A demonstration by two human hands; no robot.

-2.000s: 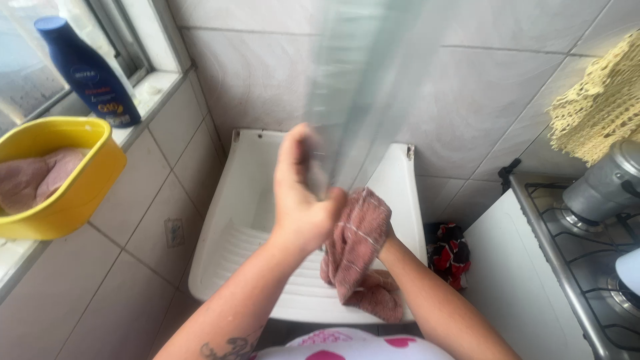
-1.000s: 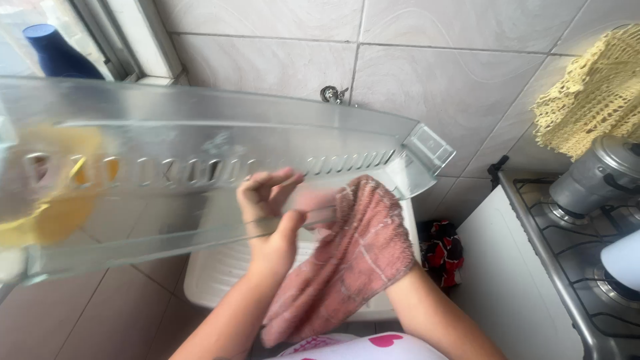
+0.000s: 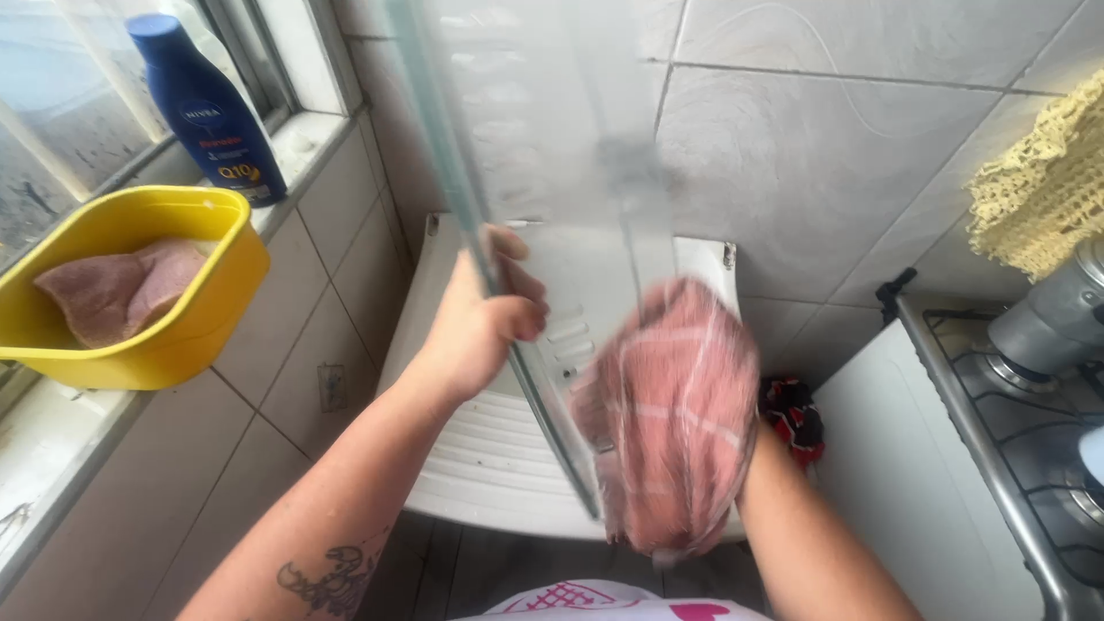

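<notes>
A long clear plastic panel with slots [image 3: 552, 155], blurred by motion, stands roughly upright over a white laundry sink [image 3: 483, 440]. My left hand [image 3: 492, 319] grips its left edge, with the fingers around to the inner face. A pink checked cloth [image 3: 681, 414] covers my right hand and lies against the lower right part of the panel. The fingers of my right hand are hidden under the cloth, so their grip does not show; only the wrist and forearm are visible.
On the windowsill at left stand a yellow plastic tub [image 3: 172, 345] holding a pinkish cloth [image 3: 121, 289] and a blue Nivea bottle [image 3: 207, 112]. At right are a gas stove [image 3: 992, 431], a metal pot [image 3: 1052, 302] and a yellow crocheted cloth [image 3: 1044, 181]. Tiled walls surround the sink.
The panel has turned from lying across the view one second ago to roughly upright. The cloth-covered right hand has moved to the panel's lower right part.
</notes>
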